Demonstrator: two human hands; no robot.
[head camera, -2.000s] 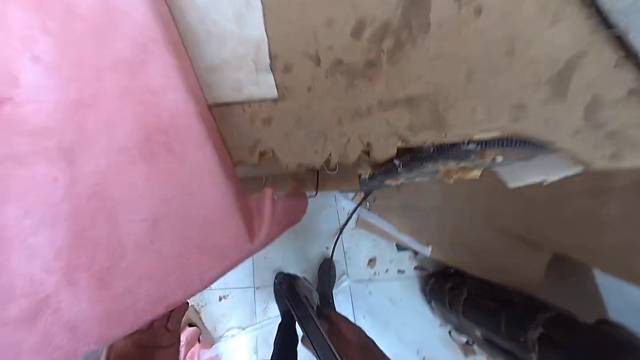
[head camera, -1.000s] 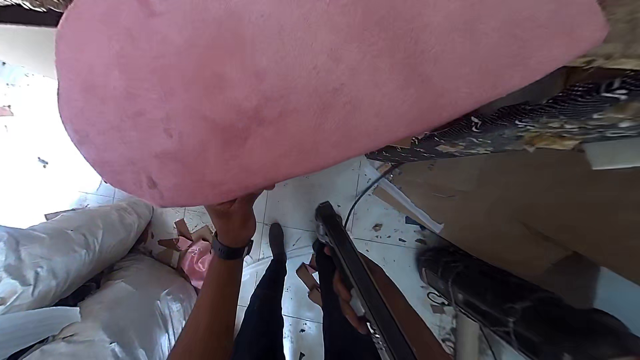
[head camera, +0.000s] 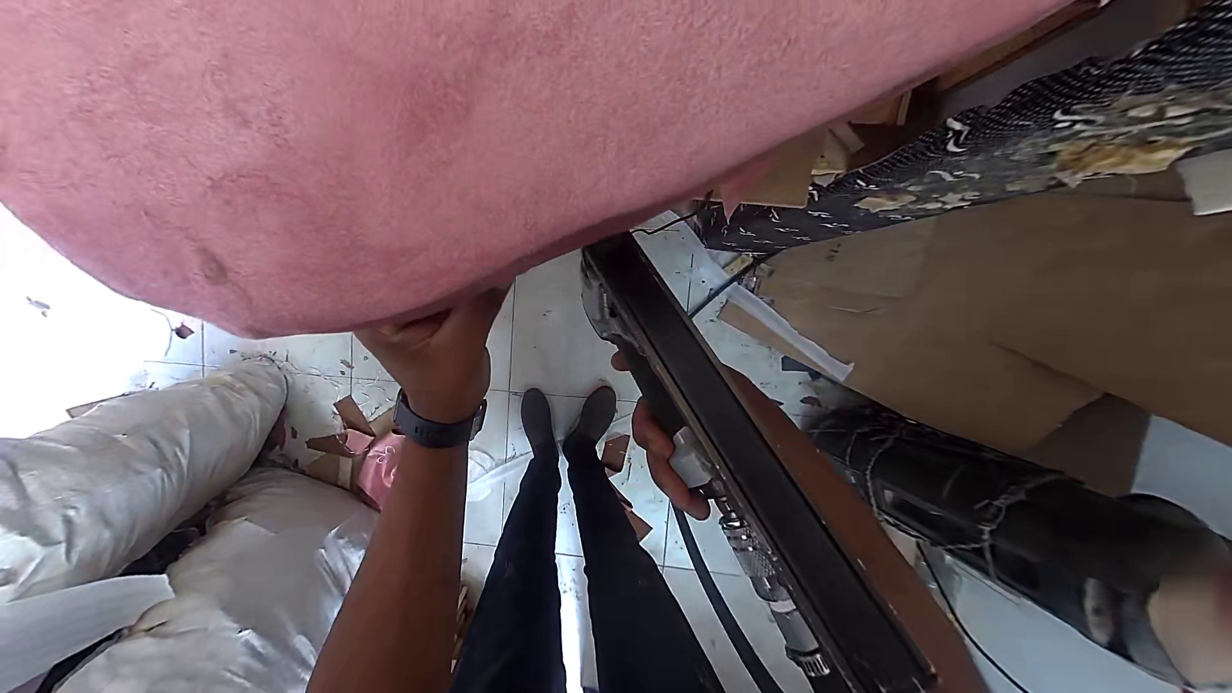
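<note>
A large panel covered in pink plush fabric (head camera: 462, 125) fills the upper part of the view. My left hand (head camera: 438, 346), with a dark watch at the wrist, grips its lower edge, the fingertips hidden beneath it. My right hand (head camera: 664, 443) is closed around the handle of a black pneumatic staple gun (head camera: 712, 385). The gun's nose is close to the panel's edge; whether they touch, I cannot tell. An air hose (head camera: 717, 597) hangs near the gun's coupling.
Silvery wrapped rolls (head camera: 144, 462) lie at the lower left, near cardboard scraps (head camera: 337, 443) on the tiled floor. At the right are a stapled, dark patterned fabric edge (head camera: 943, 154), a brown cardboard sheet (head camera: 962, 289) and a black wrapped roll (head camera: 962, 481).
My left hand, out of sight two seconds ago, has come to the pink panel's lower edge. The panel has turned and now spans the top. The staple gun's nose has come up near that edge.
</note>
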